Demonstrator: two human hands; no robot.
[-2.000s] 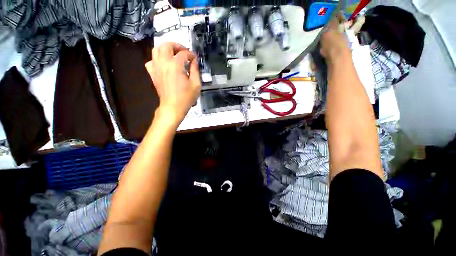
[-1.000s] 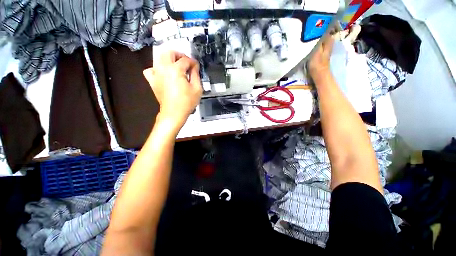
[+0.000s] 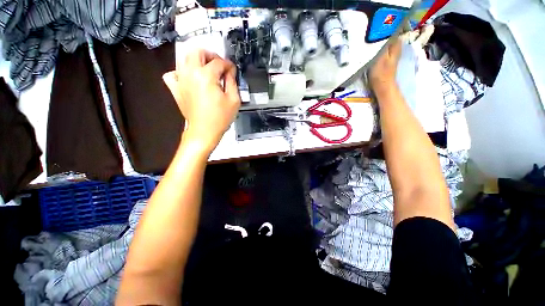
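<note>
The white overlock machine (image 3: 325,75) stands in front of me, with grey-white tension dials (image 3: 308,33) on its front. My left hand (image 3: 206,89) is at the left of the needle area (image 3: 248,45), its fingers curled together; whether it pinches something small I cannot tell. My right hand (image 3: 387,63) is at the machine's right end, beside the blue-and-red panel (image 3: 385,24); its fingers are partly hidden and what they touch is unclear. Red-handled scissors (image 3: 330,121) lie right of the needle area, blades pointing left.
Dark brown panels (image 3: 74,119) with a striped strip (image 3: 109,107) lie left of the machine. Striped garments (image 3: 113,21) are heaped behind, more (image 3: 364,209) below the table. A blue basket (image 3: 95,203) is at the table edge. A yellow-orange stick (image 3: 360,99) lies behind the scissors.
The view has shifted slightly. My left hand stays at the needle area with fingers curled. My right hand is slightly lower than two seconds ago, still at the machine's right end.
</note>
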